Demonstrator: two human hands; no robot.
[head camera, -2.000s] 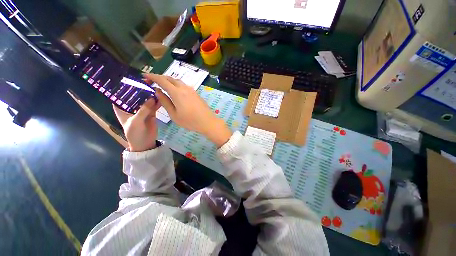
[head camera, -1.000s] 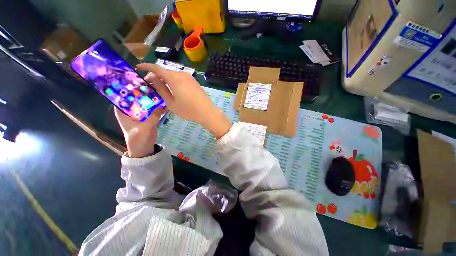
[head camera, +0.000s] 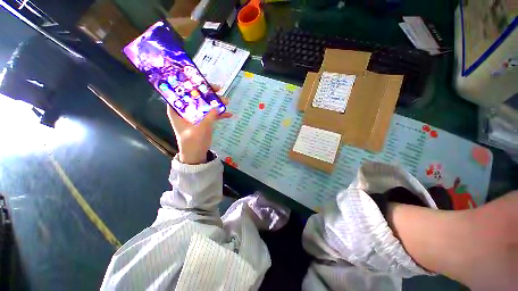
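Note:
My left hand holds a smartphone with a lit purple home screen, at the upper left, above the desk's left edge. My right forearm reaches across the lower right, and my right hand is cut off by the picture's edge, so its fingers do not show. A flattened brown carton lies on the pale blue mat, overlapping the keyboard's front. It bears a handwritten white label on its upper part and a second white label on its lower flap.
The keyboard is behind the mat. A clipboard with a form and an orange-yellow cup-like holder are at the back left. The mouse is partly hidden by my right sleeve. A large box stands at the right rear.
My right hand has left the phone and moved to the far right, out of the picture. The phone's screen went from a dark list to the home screen. The view has shifted.

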